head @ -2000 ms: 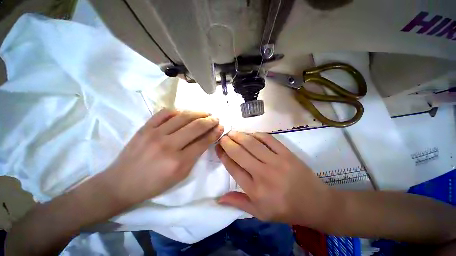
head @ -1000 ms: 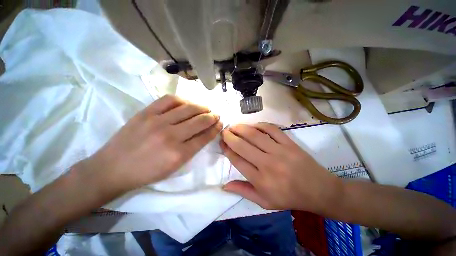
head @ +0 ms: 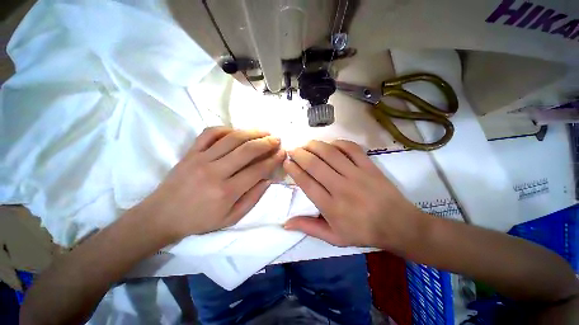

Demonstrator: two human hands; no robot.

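Observation:
The white garment piece (head: 82,120) spreads gathered over the left of the machine bed and runs under both hands to the table's front edge, where a corner hangs over. My left hand (head: 219,181) lies flat on it, fingertips just in front of the lit needle area. My right hand (head: 346,197) meets it there, fingertips on the fabric edge and thumb lower on the cloth. The fingertips nearly touch; the edge between them is mostly hidden. The presser foot is lost in the glare. The ribbed grey knob (head: 321,115) stands right of the needle area.
The cream machine head (head: 406,25) is overhead. Shears with olive handles (head: 416,111) lie right of the needle, partly over a white strip (head: 470,152). Ruler markings (head: 438,207) show on the table. Blue crates (head: 425,292) and my lap are below. Brown board (head: 22,238) is at left.
Both hands stay together at the fabric edge. The front corner of the fabric has shifted slightly, and the left part spreads farther up. The whole view has shifted a little.

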